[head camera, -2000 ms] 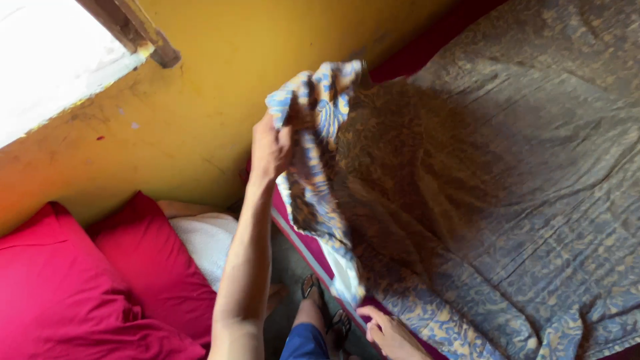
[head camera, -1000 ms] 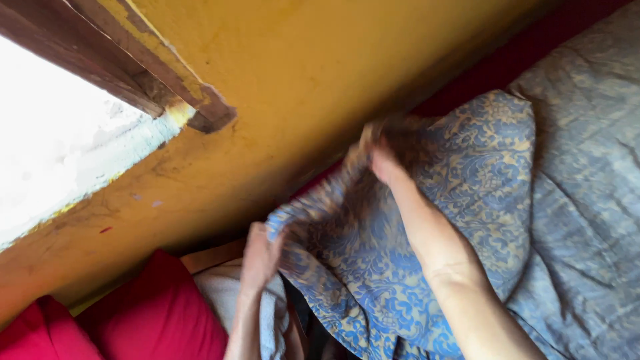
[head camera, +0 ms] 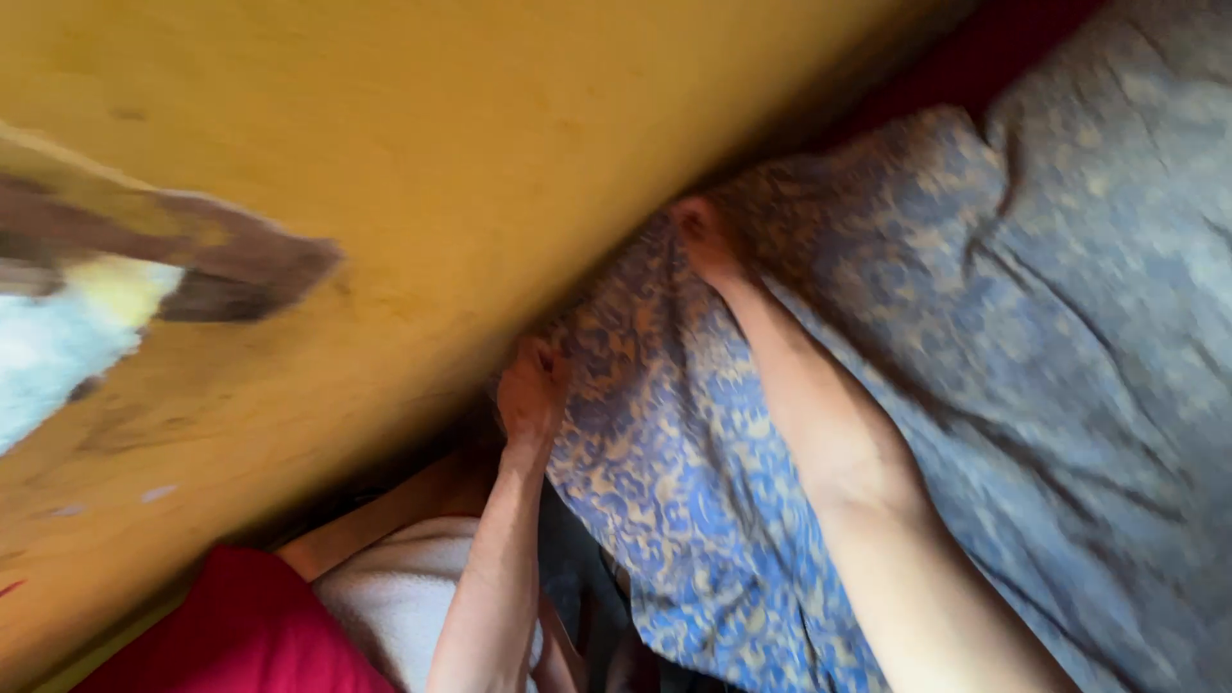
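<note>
A blue and beige patterned bed sheet (head camera: 674,481) lies over the bed and hangs past its near end. My left hand (head camera: 534,385) is closed on the sheet's corner area beside the wall. Farther along the wall, my right hand (head camera: 707,236) grips the sheet's edge, its fingertips partly hidden in shadow. Between my two hands the cloth is spread fairly flat, while deep folds run through it to the right of my right arm. The mattress beneath is covered here.
A yellow wall (head camera: 433,192) runs diagonally along the bed. Dark red fabric (head camera: 962,67) shows between wall and sheet. At lower left are a red pillow (head camera: 250,626) and a white cloth (head camera: 409,587). A worn wooden window frame (head camera: 250,260) juts in at left.
The lifted, bunched sheet now lies spread down beside the wall. My right hand was low near the bed's edge two seconds ago and is now up at the wall. The view has shifted toward the wall.
</note>
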